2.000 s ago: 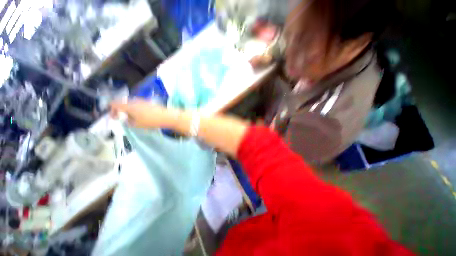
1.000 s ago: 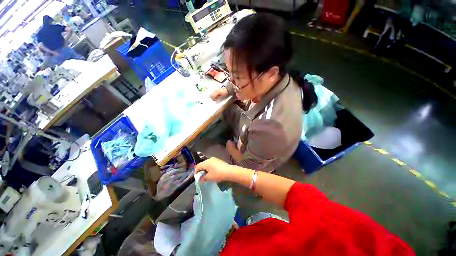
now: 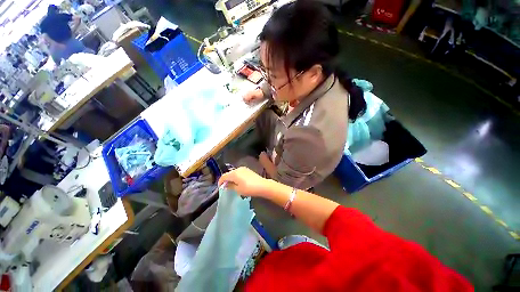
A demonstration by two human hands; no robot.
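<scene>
My right hand [image 3: 242, 182], in a red sleeve and with a bracelet at the wrist, is shut on the upper edge of a pale aqua fabric piece [image 3: 215, 245]. The cloth hangs limp from the fingers, and its lower part is cut off by the bottom edge of the picture. My left hand is not in view.
A seated person [image 3: 311, 114] is at a white table [image 3: 171, 111] with aqua cloth on it. A blue basket [image 3: 117, 181] stands at its corner. A blue bin [image 3: 356, 178] holds aqua and black cloth behind the person. A sewing machine [image 3: 48, 214] is at left.
The blurred, widely spread aqua cloth of the earliest frame now hangs narrower and lower in the picture. Since one second ago, my right hand has moved slightly up and the cloth hangs straighter.
</scene>
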